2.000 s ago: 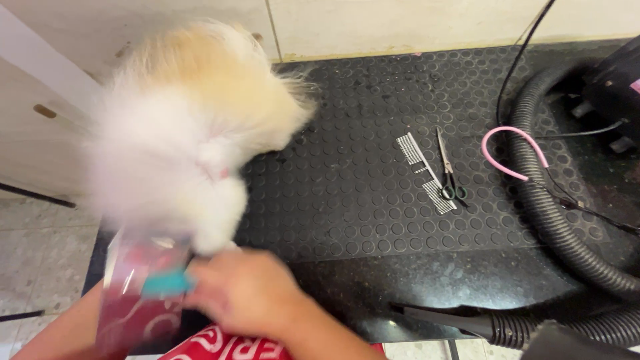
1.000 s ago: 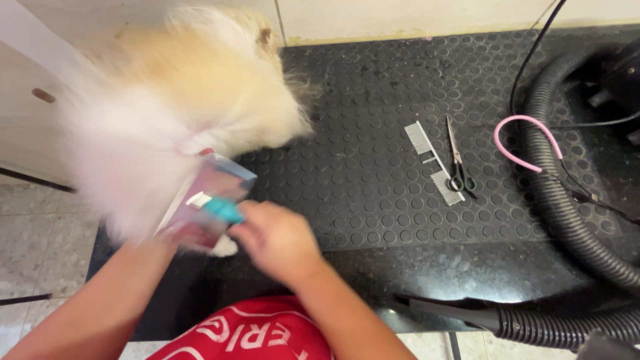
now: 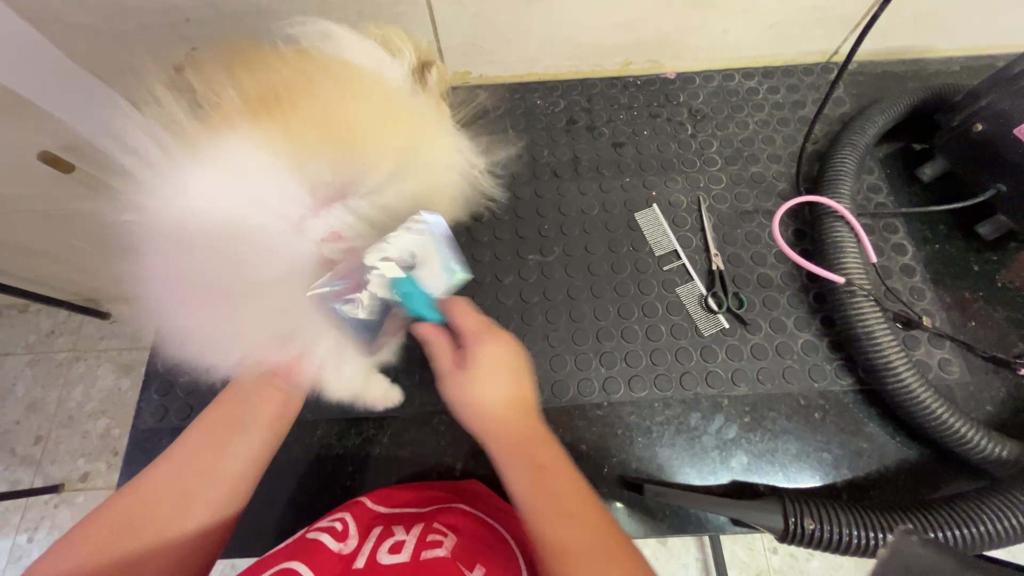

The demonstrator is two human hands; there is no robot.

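Note:
A fluffy white and cream dog (image 3: 344, 136), blurred, stands at the left of the black rubber mat. My right hand (image 3: 488, 368) grips a small tool with a teal handle (image 3: 416, 298) and a pale head, which lies over a shiny plastic sheet or packet (image 3: 440, 248) against the dog's underside. My left hand (image 3: 284, 372) reaches in under the dog's fur beside a white paw; its fingers are hidden, so what it holds cannot be told.
A metal comb (image 3: 678, 258) and scissors with black handles (image 3: 718, 264) lie on the studded mat (image 3: 576, 240). At right are a pink loop (image 3: 808, 204), a ribbed black hose (image 3: 872, 336), its nozzle (image 3: 704, 506) and a black machine (image 3: 984, 144). A tiled wall (image 3: 640, 36) runs behind.
My right hand with the teal-handled tool has moved away from the table's front edge. The shiny sheet, lower left two seconds ago, now lies farther in by the dog's underside.

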